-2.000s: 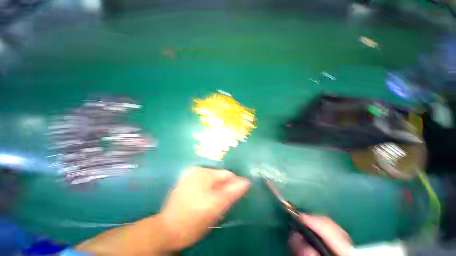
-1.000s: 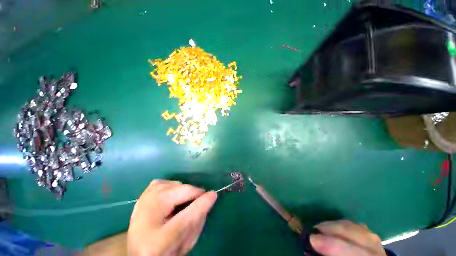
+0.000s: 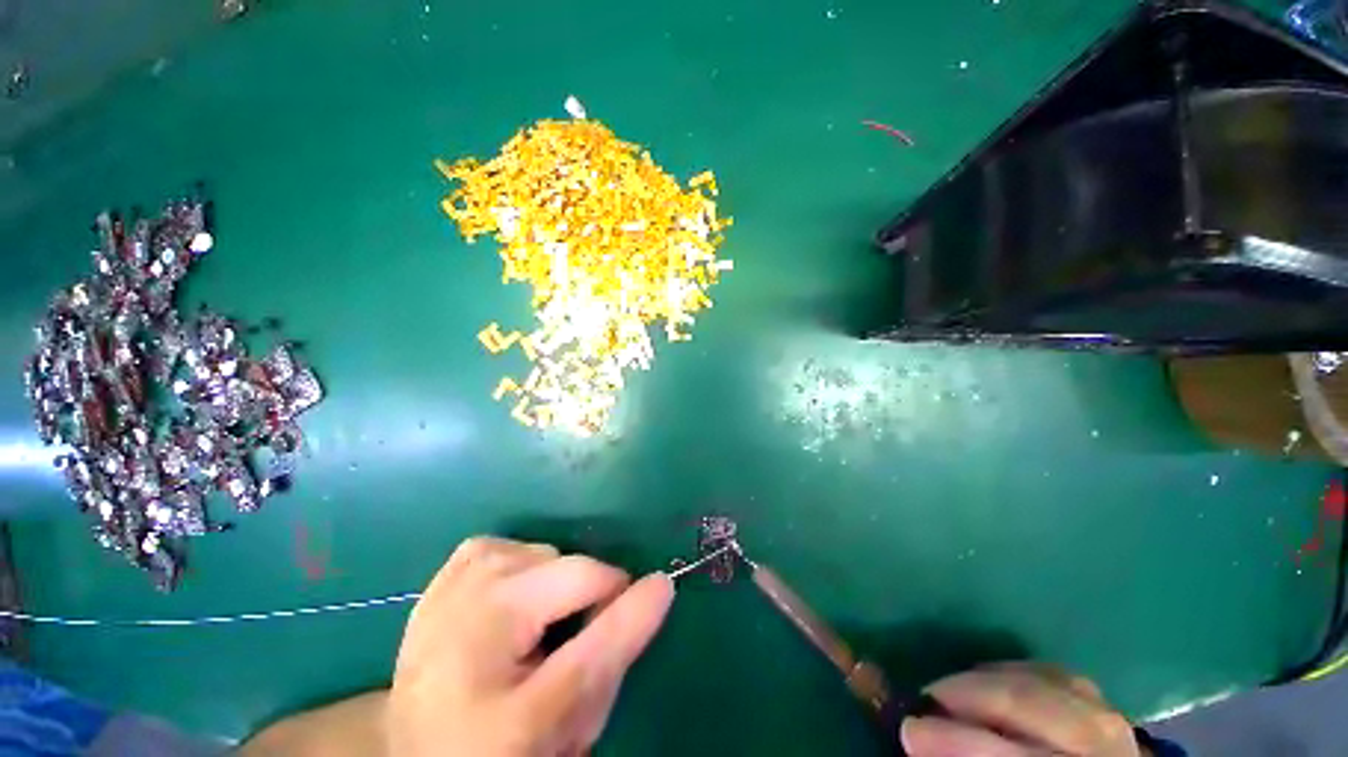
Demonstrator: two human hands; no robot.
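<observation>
My left hand [image 3: 518, 643] pinches a thin solder wire [image 3: 281, 614], whose free end reaches a small dark metal piece [image 3: 719, 546] lying on the green mat. My right hand [image 3: 1020, 714] holds a soldering iron [image 3: 810, 624] by its dark handle; its tip touches or nearly touches the metal piece beside the wire end. A pile of small yellow pieces [image 3: 584, 222] lies further up the mat. A pile of dark shiny metal pieces [image 3: 163, 392] lies at the left.
A large black box-like frame [image 3: 1079, 237] stands at the upper right. A round brown container [image 3: 1234, 402] sits behind it at the right edge. Solder specks [image 3: 843, 399] lie on the green mat [image 3: 488, 488]. A blue sleeve [image 3: 45, 717] shows at the lower left.
The view was blurred and has steadied. Over the last second the iron's tip and the wire end have come together at the metal piece. My left hand has shifted slightly right.
</observation>
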